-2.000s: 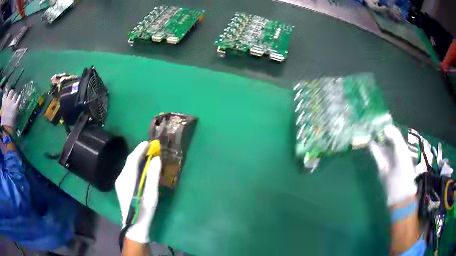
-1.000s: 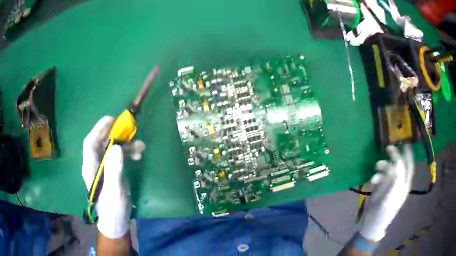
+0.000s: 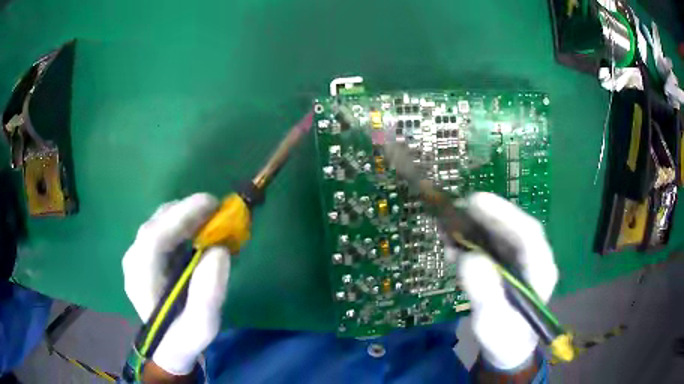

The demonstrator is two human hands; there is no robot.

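The green circuit board (image 3: 525,165) lies on the green mat in front of me, with rows of silver, black and yellow-orange parts. My left hand (image 3: 180,274), in a white glove, holds a soldering iron (image 3: 270,169) with a yellow collar; its tip is at the board's upper left corner. My right hand (image 3: 502,277), also gloved, holds a second soldering iron (image 3: 442,210) slanting over the board; its front end is blurred, near the upper left parts. Whether either tip touches a part I cannot tell. A white bracket (image 3: 346,81) projects from the board's top edge.
An iron stand with a yellow-brown sponge (image 3: 43,184) is at the far left. Another stand (image 3: 624,187) is at the right, with a thin wire strand (image 3: 604,142) beside it and a spool (image 3: 619,37) above. Blue clothing (image 3: 330,356) is at the mat's front edge.
My right hand has moved from the right stand to over the board and now holds an iron. My left iron's tip has come to the board's corner. The board appears further right in view.
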